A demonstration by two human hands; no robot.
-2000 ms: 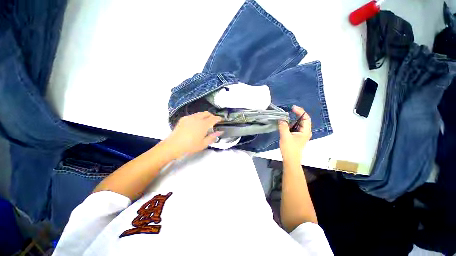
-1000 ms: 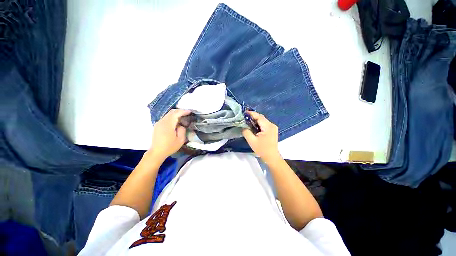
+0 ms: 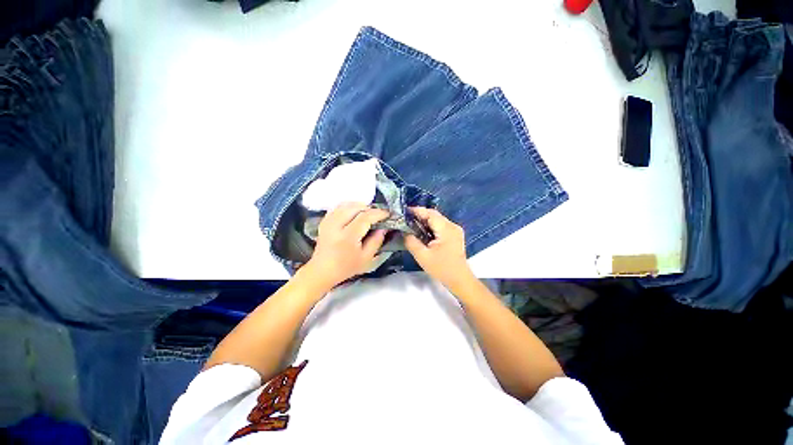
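Observation:
Blue jeans [image 3: 461, 152] lie on the white table with both leg hems spread away from me and the open waist near my body. A white pocket bag [image 3: 341, 186] shows inside the waist. My left hand [image 3: 346, 239] reaches into the waist opening and pinches the greyish inner cloth at the fly. My right hand [image 3: 437, 246] holds the same edge from the right, close to my left fingertips. Small dark thread snips [image 3: 421, 228] show in my right hand, mostly hidden by the fingers.
The white table [image 3: 200, 130] has blue denim piles at its left [image 3: 52, 174] and right [image 3: 735, 165] edges. A black phone [image 3: 636, 131], a dark pouch [image 3: 628, 30] and a red item [image 3: 576, 5] lie at the right. A tan block [image 3: 634, 264] sits at the near edge.
The jeans' waist has shifted left and their legs have turned slightly. My left hand has moved right, deeper over the opening, and both hands are now close together. The view has shifted.

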